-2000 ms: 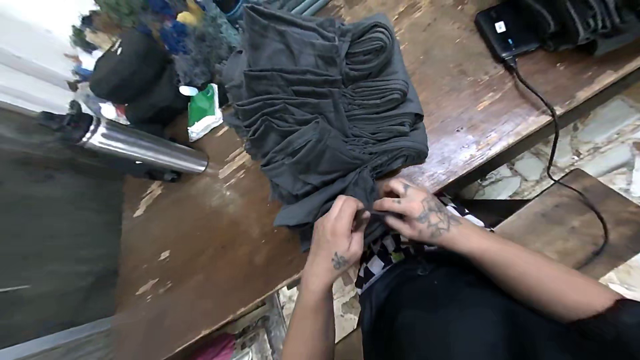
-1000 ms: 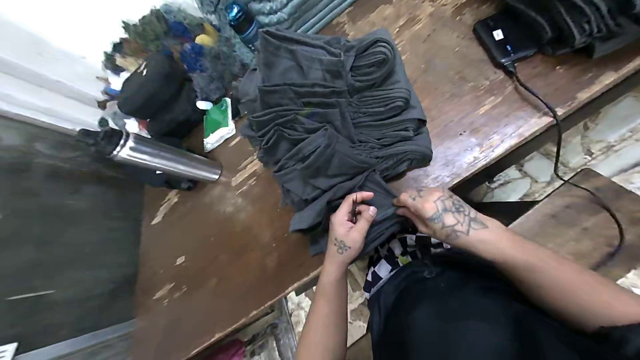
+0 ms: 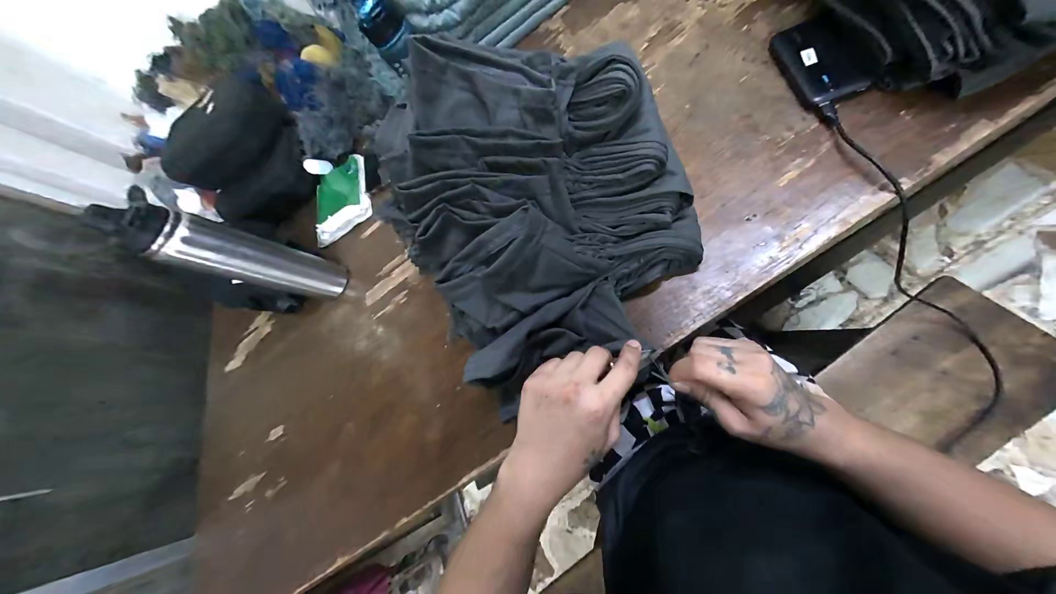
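Note:
A pile of folded dark grey cloth pieces (image 3: 528, 181) lies at the near edge of the wooden table. At its lowest corner my left hand (image 3: 577, 396) is closed on the grey cloth, thumb uppermost. Close on its right, my right hand (image 3: 738, 388) pinches a thin strand or cloth edge that runs between the two hands. What exactly lies between the fingers is too small to tell. Both hands are just over the table edge, above my checkered garment.
A steel bottle (image 3: 247, 256) lies at the left beside a green and white packet (image 3: 342, 198) and dark bundles. A black device (image 3: 821, 66) with a cable (image 3: 899, 223) sits at the upper right near dark cloth. A wooden seat (image 3: 940, 363) stands below the table edge.
One second ago the left hand's fingers were raised and more apart; now they are closed on the cloth. My right hand has moved slightly away from the pile's corner.

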